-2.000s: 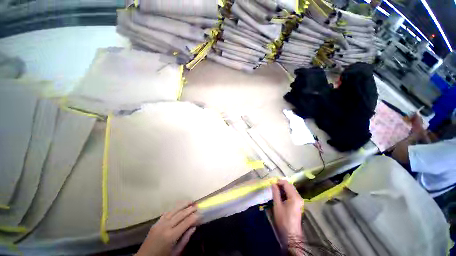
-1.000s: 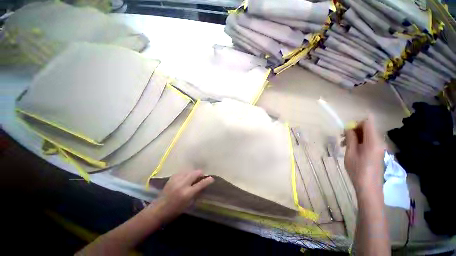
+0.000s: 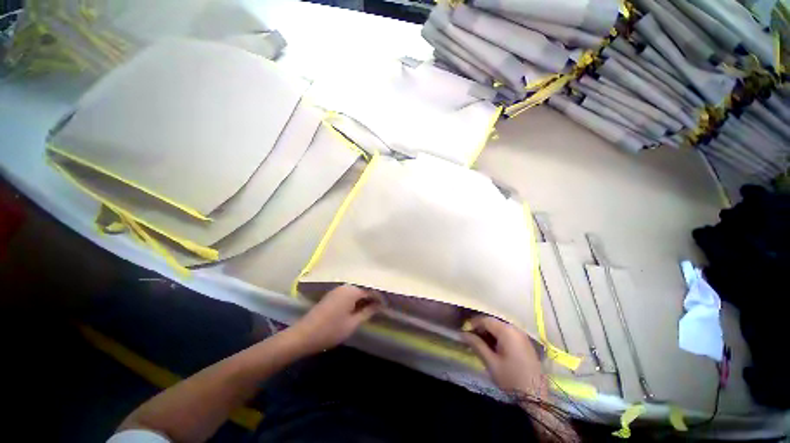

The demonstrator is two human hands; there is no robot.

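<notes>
A grey-beige panel (image 3: 433, 229) with yellow side edges lies in front of me, its front edge lifted over a darker underside. My left hand (image 3: 340, 318) is at the left part of this opening, fingers closed on the left end of a thin pale strip (image 3: 420, 322). My right hand (image 3: 511, 353) is at the right part, fingertips closed on the strip's other end, with a small yellow bit between them. The strip runs between both hands below the lifted edge. The fingertips are partly hidden. A yellow band (image 3: 424, 346) lies along the table's front edge below.
Fanned panels (image 3: 173, 130) lie at left with yellow tails hanging. Narrow strip pieces (image 3: 567, 294) with metallic lines lie right of the panel. Folded bundles (image 3: 598, 69) are heaped at upper right. A white piece (image 3: 700, 318) and black cloth (image 3: 754, 277) lie at far right. Yellow scraps (image 3: 632, 420) hang at the edge.
My right hand has come down and left from above the strip pieces to the panel's front opening, bringing the pale strip. My left hand stays at the opening. The view has shifted slightly.
</notes>
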